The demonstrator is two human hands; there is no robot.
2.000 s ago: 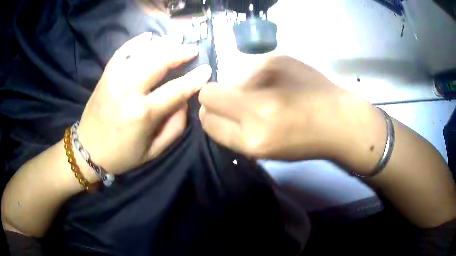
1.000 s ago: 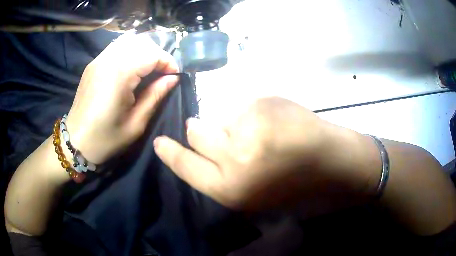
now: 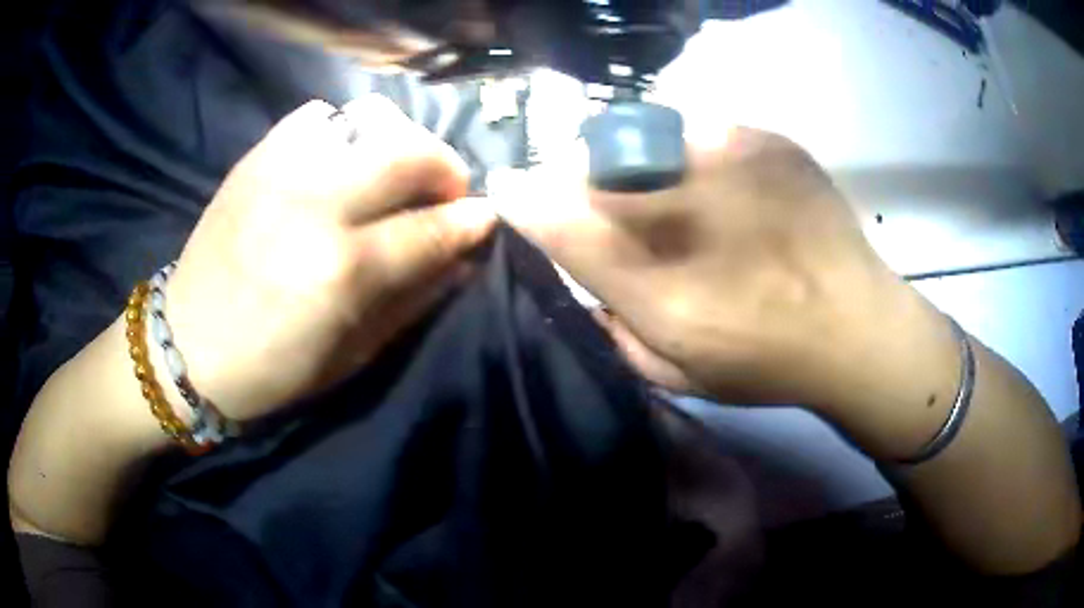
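Black lining fabric (image 3: pixel 476 439) hangs in soft folds from between my hands down over the table's front edge and my lap. My left hand (image 3: pixel 345 238) pinches its edge between thumb and forefinger. My right hand (image 3: pixel 737 261) reaches in from the right, its fingertips meeting my left fingertips at the fabric edge in strong glare. The small metal parts around the presser foot (image 3: pixel 505 101) are just beyond my fingertips, blurred and overexposed. The grey-green cap (image 3: pixel 636 145) stands above my right fingers and partly hides them.
The dark, blurred machine head (image 3: pixel 571 36) crosses the top. The white machine table (image 3: pixel 927 202) lies to the right, with a seam line across it. Dark thin tools (image 3: pixel 939 14) lie at the upper right, and a dark object (image 3: pixel 1070 220) is at the right edge.
My right hand has moved up and forward from the lower fabric to my left fingertips. My left hand has shifted slightly right. The machine parts appear farther right in the view.
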